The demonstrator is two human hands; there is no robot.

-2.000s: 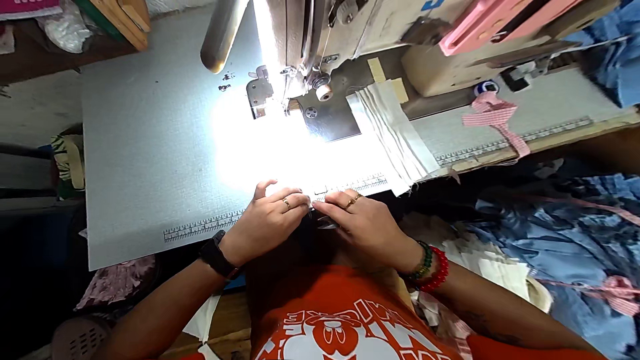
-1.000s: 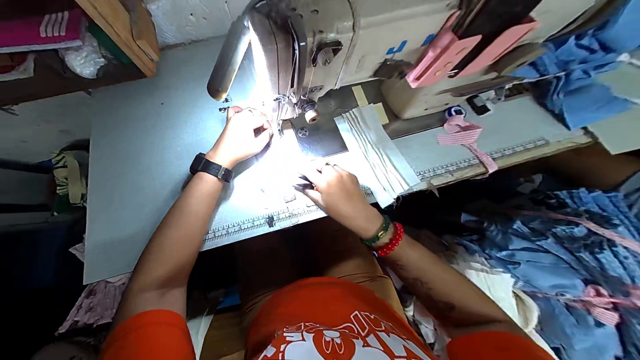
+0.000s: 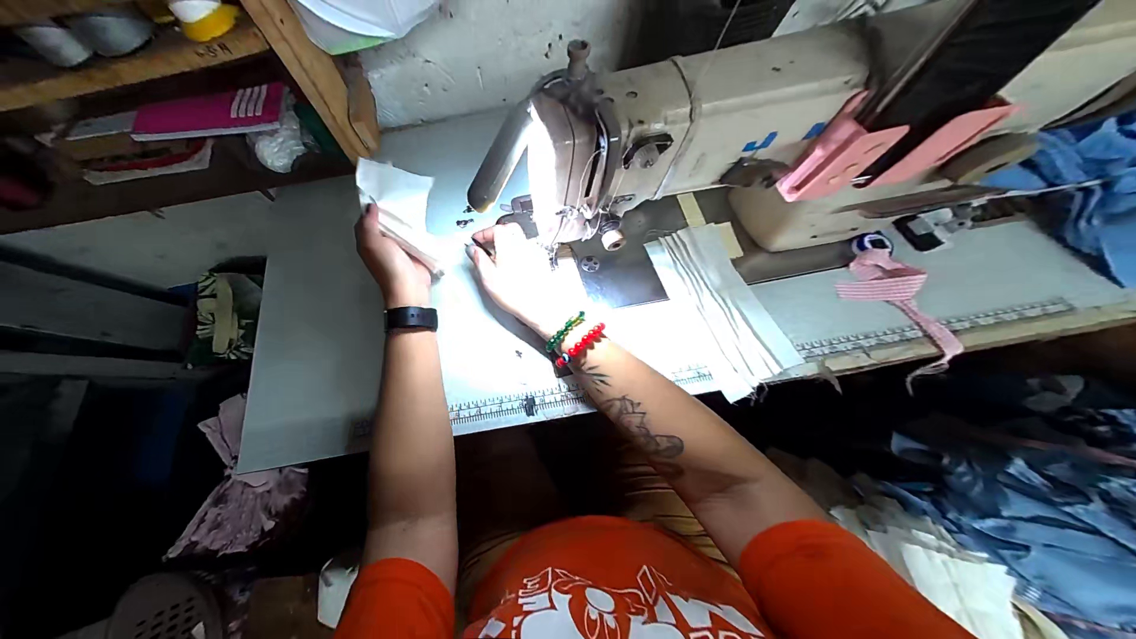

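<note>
My left hand (image 3: 397, 257) grips a folded piece of white fabric (image 3: 397, 195) over the left part of the sewing table (image 3: 319, 355). Close to the needle area of the sewing machine (image 3: 586, 160), under its bright lamp, is my right hand (image 3: 510, 271), thumb and fingertips near each other; glare hides whether anything is between them. A stack of white fabric strips (image 3: 723, 306) lies right of the needle, across the measuring tape (image 3: 497, 408) along the table's front edge.
A wooden shelf (image 3: 311, 71) with assorted items stands at the back left. Pink holders (image 3: 843, 151) are fixed on the machine. A pink checked strip (image 3: 896, 284) lies at the right. Blue fabric (image 3: 1047, 515) is heaped at the lower right, with more (image 3: 1083, 186) behind.
My left hand has moved from the needle area to the left and now has white fabric in it. My right hand has moved up towards the needle. The view has shifted.
</note>
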